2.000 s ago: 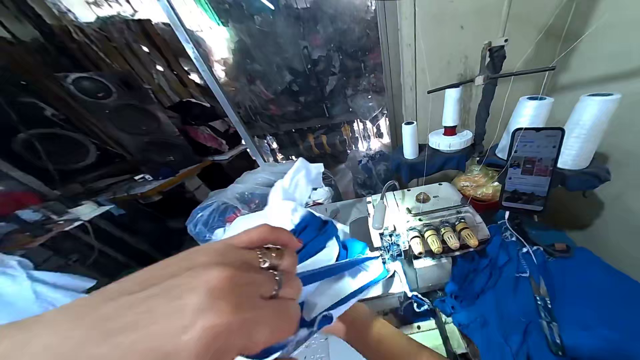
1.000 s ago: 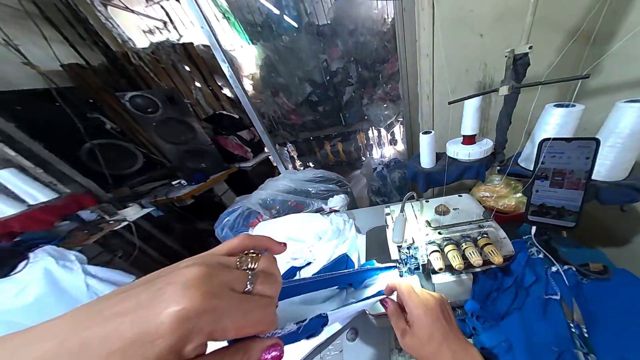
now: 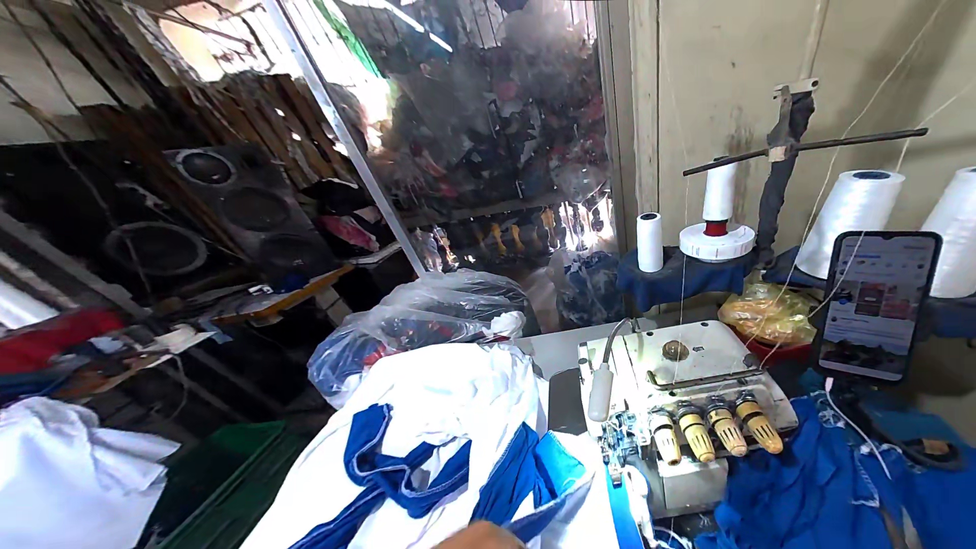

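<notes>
A small part of a hand, which looks like my left hand (image 3: pixel 480 536), shows at the bottom edge. It is against the white and blue fabric (image 3: pixel 457 389); its fingers are hidden, so its grip cannot be told. My right hand is out of view. The fabric lies heaped left of the overlock sewing machine (image 3: pixel 698 347), its blue bands folded over the white cloth. A blue strip (image 3: pixel 624 511) lies below the machine's lit needle area (image 3: pixel 619 446). Several tension knobs (image 3: pixel 695 435) stand on the machine's front.
Behind the fabric is a clear plastic bag (image 3: pixel 427 305). White thread cones (image 3: pixel 846 217) and a phone (image 3: pixel 877 305) stand at the right, above blue cloth (image 3: pixel 801 488). At left are white cloth (image 3: pixel 76 473), a green crate (image 3: pixel 221 473) and a loudspeaker (image 3: pixel 259 206).
My right hand, earlier on the fabric beside the needle area, has left the view. My left hand has moved down, almost out of the frame. More of the heaped fabric shows.
</notes>
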